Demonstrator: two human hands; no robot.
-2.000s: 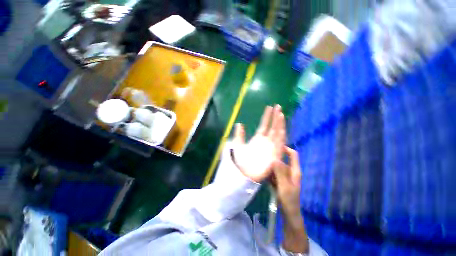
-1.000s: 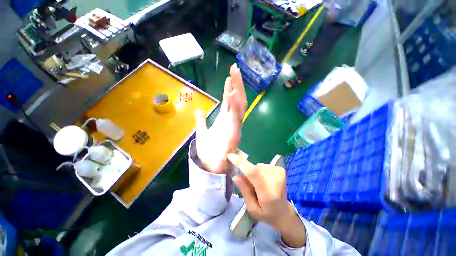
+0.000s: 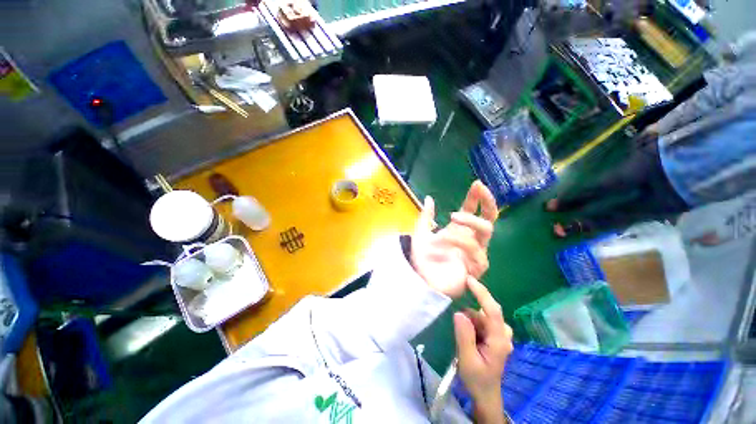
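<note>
My left hand (image 3: 452,252) is bare, palm up, with its fingers apart and slightly curled. No object shows in it. My right hand (image 3: 483,344) is just below, its index finger extended to the base of the left palm and its other fingers bent. A narrow pale edge (image 3: 444,387) shows beside the right hand, against my clothing; what it is and whether the hand holds it cannot be told.
The orange table (image 3: 319,153) holds a yellow tape roll (image 3: 346,194), small dark parts (image 3: 292,240), a white tub (image 3: 181,216) and a tray of bottles (image 3: 264,291). Blue crates (image 3: 605,385) stand lower right. A person (image 3: 713,153) stands at right, near a stool (image 3: 404,98).
The view has swung, moving the table rightward. My left hand has tilted right and its fingers have curled. The right index finger still touches near its base. The person shows more fully.
</note>
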